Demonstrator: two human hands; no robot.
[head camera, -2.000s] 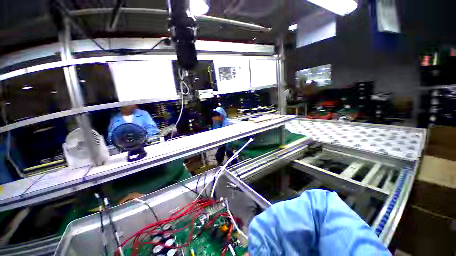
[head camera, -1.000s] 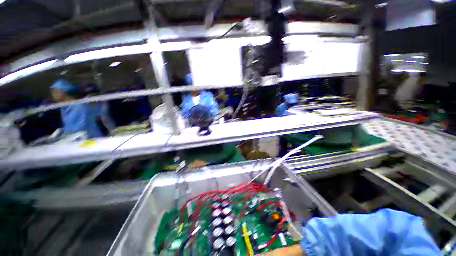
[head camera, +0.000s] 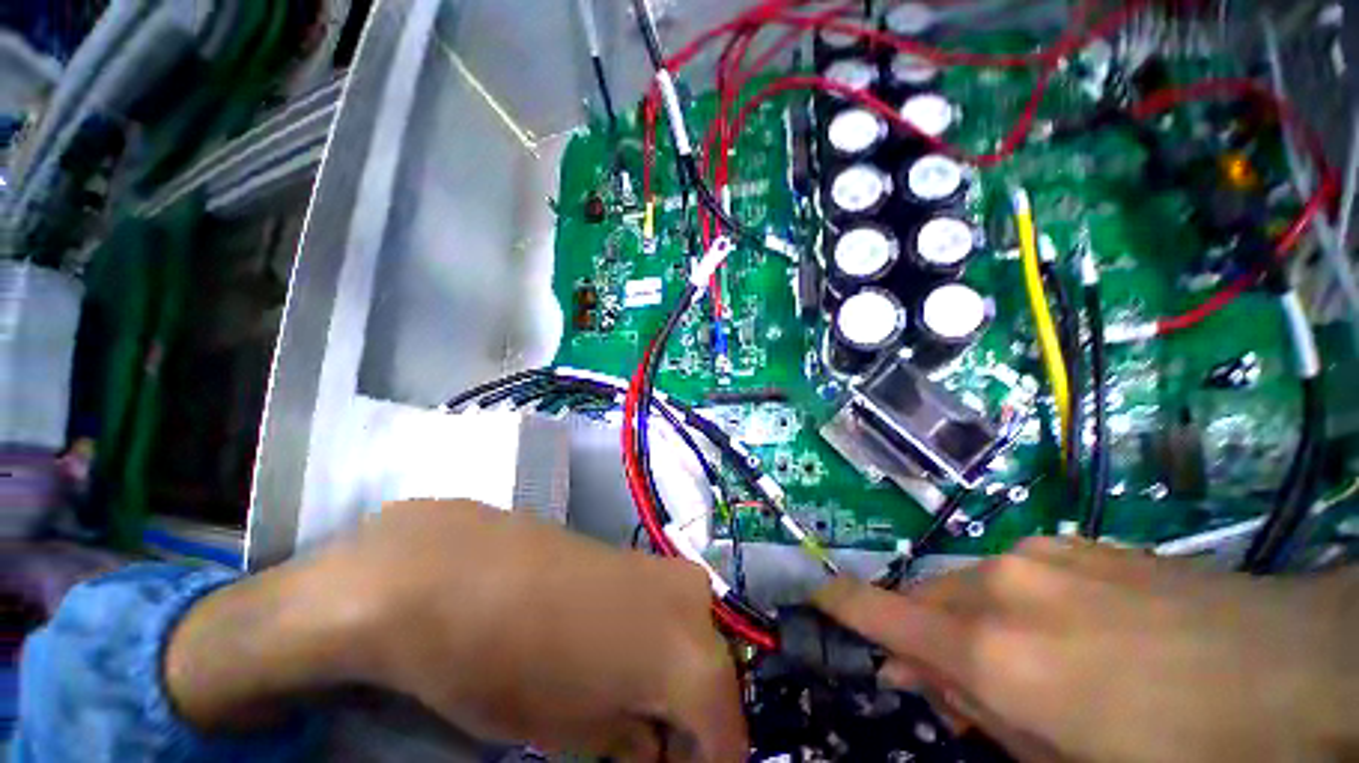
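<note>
My left hand (head camera: 492, 634) and my right hand (head camera: 1073, 641) are bare and meet at the near wall of the grey box (head camera: 336, 298). Between them is a dark lump (head camera: 827, 648), perhaps a ferrite core or black cable fitting, with red and black wires (head camera: 638, 432) running into it. The fingers of my right hand touch its top. My left hand's fingertips bend down beside it and are partly hidden. The green circuit board (head camera: 760, 321) lies beyond the hands.
Capacitors (head camera: 865, 254) stand in a double row mid-board, with a shiny metal bracket (head camera: 932, 425) at their near end. Red wires (head camera: 1014, 142) loop over the board. A yellow-green wire (head camera: 1039, 298) is right of the capacitors. A white block (head camera: 432, 462) fills the near left corner.
The view has swung down and closer to the box. My left hand has come into the picture, and both hands are now together at the near wall.
</note>
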